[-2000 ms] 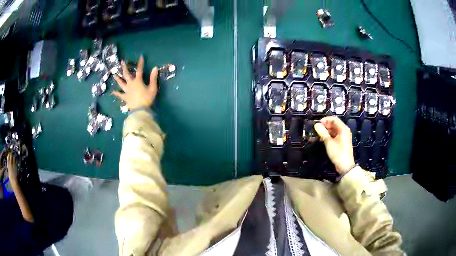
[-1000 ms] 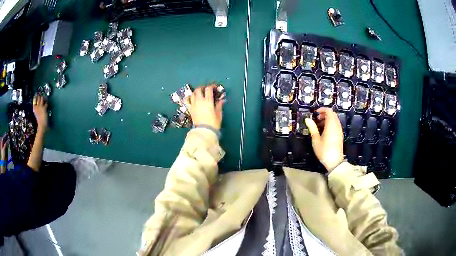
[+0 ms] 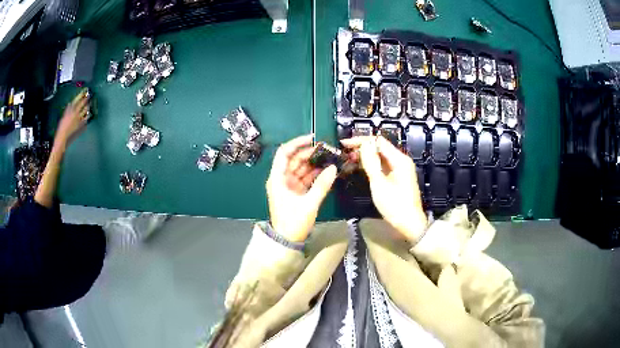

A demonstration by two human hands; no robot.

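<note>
My left hand (image 3: pixel 297 187) holds a small dark circuit board module (image 3: pixel 326 155) in its fingertips, above the bench edge at the tray's left side. My right hand (image 3: pixel 391 180) is beside it, its thumb and fingertips pinching the module's orange-brown right edge. The black component tray (image 3: pixel 469 186) lies to the right. Its two far rows hold silvery modules, one per pocket. The third row shows modules in its two leftmost pockets, partly hidden by my right hand. Loose modules (image 3: pixel 239 127) lie in a cluster left of my hands.
More loose modules (image 3: pixel 146 66) lie on the green mat (image 3: pixel 204 75) at left. A dark tray stack (image 3: pixel 197 15) stands at the back. A black object (image 3: pixel 590 156) is at far right. A coworker's hand (image 3: pixel 73 119) reaches over the mat at far left.
My left hand has left the loose cluster, moved right and holds a module. My right hand has moved left from the third-row pocket to meet it. The coworker's hand has moved farther up the bench.
</note>
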